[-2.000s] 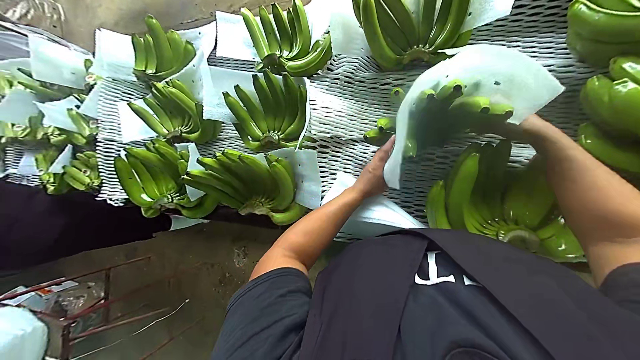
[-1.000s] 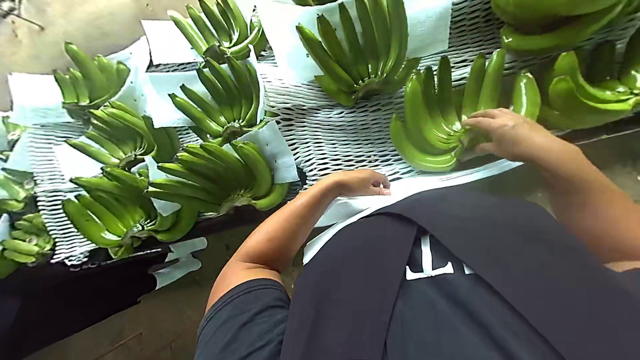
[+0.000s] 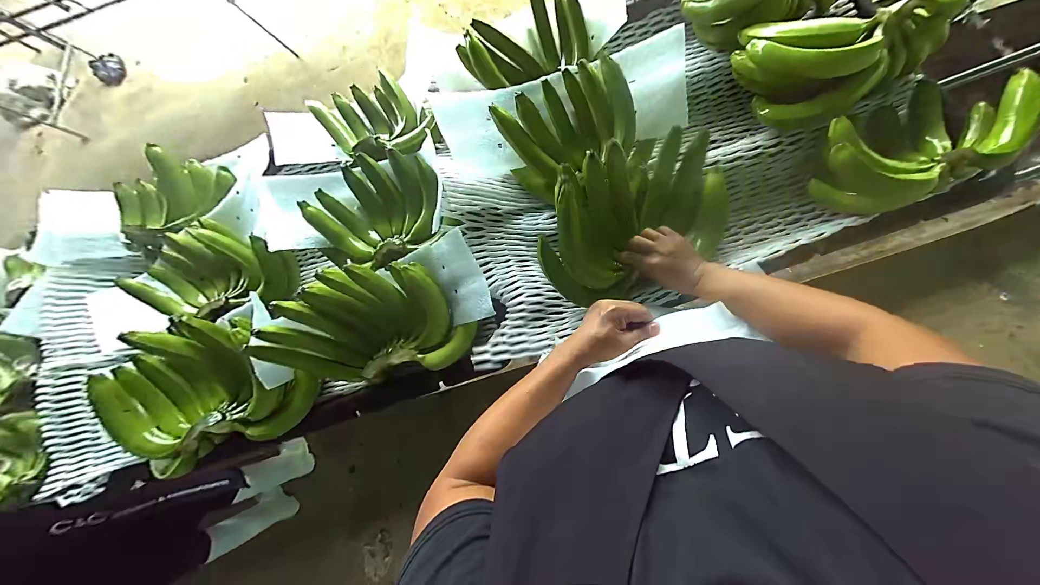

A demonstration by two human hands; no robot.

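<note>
My right hand grips the crown of a hand of green bananas on the white mesh surface, its fingers partly hidden among the fruit. My left hand is closed at the mesh's near edge, just below those bananas, over white sheets that lie against my front; the thumb and fingers appear to pinch a sheet. Just beyond the gripped fruit, another hand of bananas lies against a pale sheet.
Several more hands of green bananas with pale sheets between them cover the mesh on the left. Large glossy bananas and another bunch lie at the right. A dark garment shows at the lower left.
Two seconds ago a sheet lay over bananas between my hands. Since one second ago, my right hand has moved left with the hand of bananas, toward the bananas on the pale sheet. The view has shifted.
</note>
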